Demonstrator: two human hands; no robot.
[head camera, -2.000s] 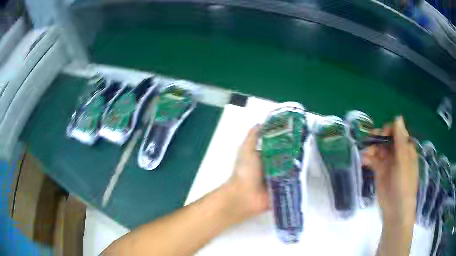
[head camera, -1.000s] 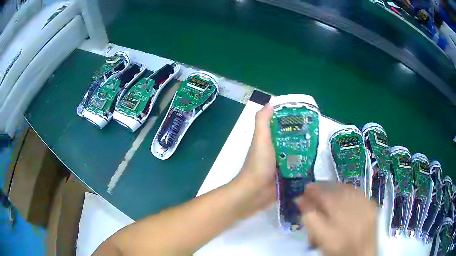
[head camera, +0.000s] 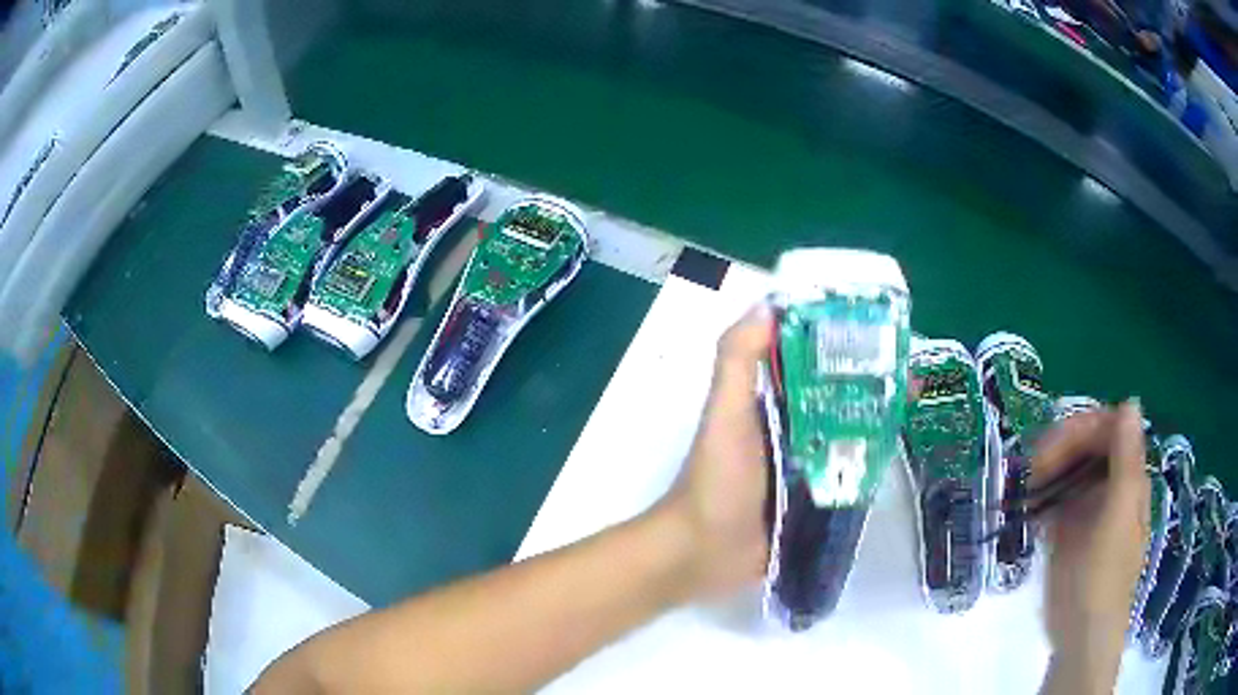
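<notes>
My left hand (head camera: 733, 468) grips an open device half (head camera: 839, 407) from its left side and holds it up over the white work sheet. Its green circuit board (head camera: 831, 387) faces me at the wide upper end, with a pale display (head camera: 855, 346) on it. The lower part is dark. My right hand (head camera: 1090, 496) is blurred, to the right of the held unit and apart from it, over the row of units. It holds thin dark tweezers (head camera: 1025, 511), pointing left. Whether the tweezers hold anything cannot be seen.
More open device halves (head camera: 946, 468) stand in a row on the white work sheet (head camera: 611, 462) at right. Several others (head camera: 498, 312) lie on the green bench (head camera: 177, 367) at left. A dark green conveyor belt (head camera: 611, 136) runs behind. Cardboard boxes (head camera: 116, 509) are below left.
The held unit has moved slightly right and tilted. My right hand has moved from its lower part to the right, and the dark tweezers now show in it.
</notes>
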